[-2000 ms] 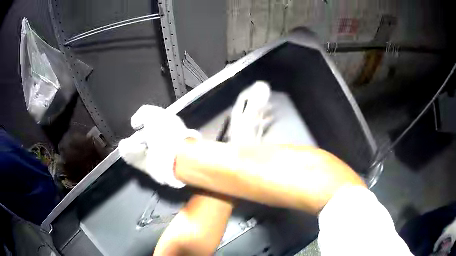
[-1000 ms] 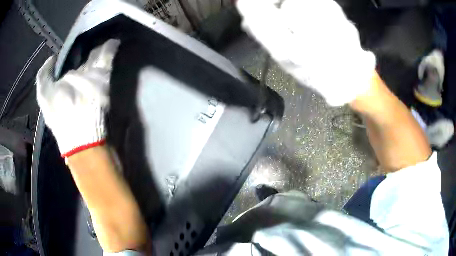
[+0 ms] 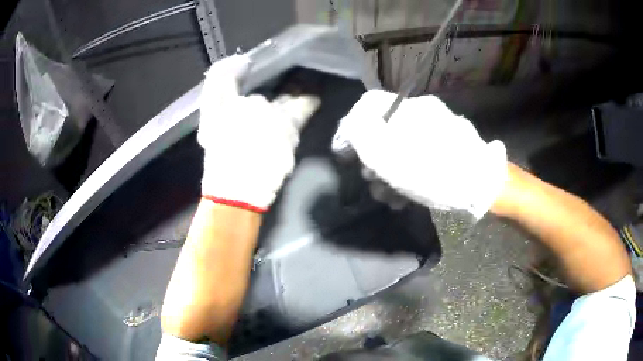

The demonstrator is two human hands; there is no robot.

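Note:
The large grey housing (image 3: 134,144) fills the middle and left, its open side and inside facing me. My left hand (image 3: 247,137), in a white glove with a red cuff edge, grips its upper rim, the fingers reaching over into the dark inside. My right hand (image 3: 423,151), in a white glove, is closed on a thin hanger rod (image 3: 428,53) at the housing's right side. The rod runs up out of the picture. The rod's lower end is hidden by the glove.
A pale plastic bag (image 3: 44,106) hangs at the far left by dark perforated framing (image 3: 210,28). Tangled cables (image 3: 35,218) lie below it. Speckled floor (image 3: 472,275) shows at the lower right, with a thin cable (image 3: 537,276). A dark box-like object (image 3: 620,134) stands at the right edge.
The housing's near corner has swung to the right in the picture. My left hand still holds the rim, now nearer the middle. My right hand has come down beside the housing with the rod in it.

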